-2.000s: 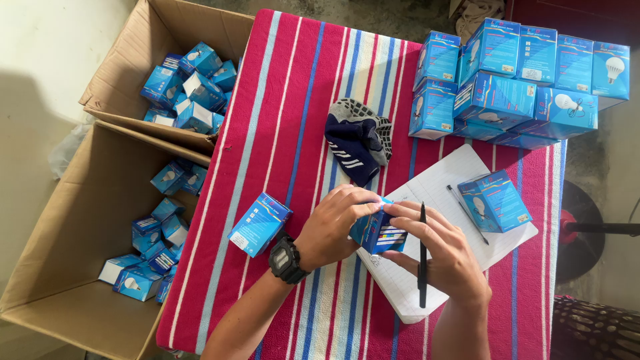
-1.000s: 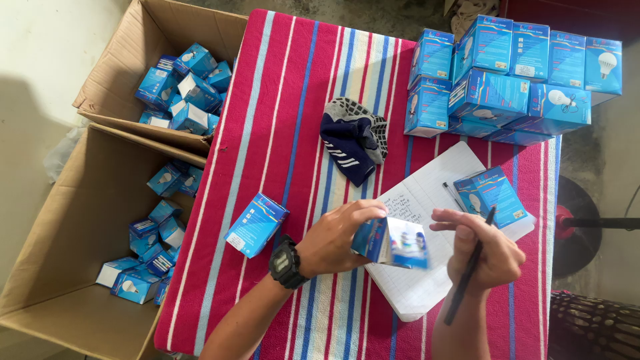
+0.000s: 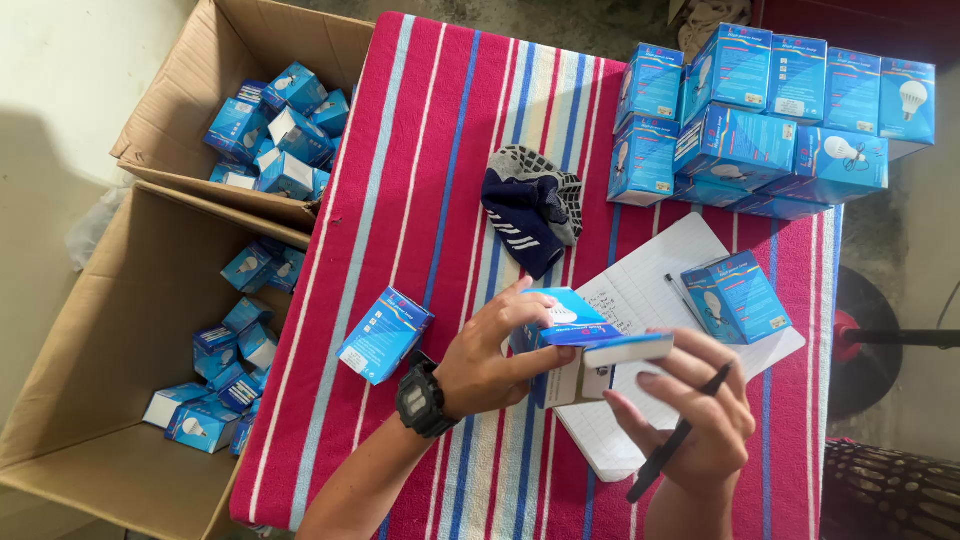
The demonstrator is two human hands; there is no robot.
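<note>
My left hand (image 3: 499, 360), with a black digital watch on its wrist, grips a blue LED bulb box (image 3: 574, 319) whose end flap stands open toward the right. My right hand (image 3: 690, 420) holds a black pen (image 3: 679, 435) against its palm, and its fingers are at the open flap. Beneath lies an open notebook (image 3: 667, 255) with handwriting. A second pen (image 3: 682, 300) and another bulb box (image 3: 736, 298) rest on it. One more blue box (image 3: 385, 335) lies left of my left wrist.
Stacked bulb boxes (image 3: 735, 146) stand at the table's back right. A dark blue and grey sock (image 3: 531, 210) lies mid-table on the striped cloth (image 3: 375, 187). Two cardboard cartons (image 3: 82, 315) with loose bulb boxes stand at the left. A round black stand base (image 3: 862, 345) is at the right.
The held box has turned, and its flap now sticks out to the right. My right hand was apart from the box one second ago and is now at the flap, pen still held.
</note>
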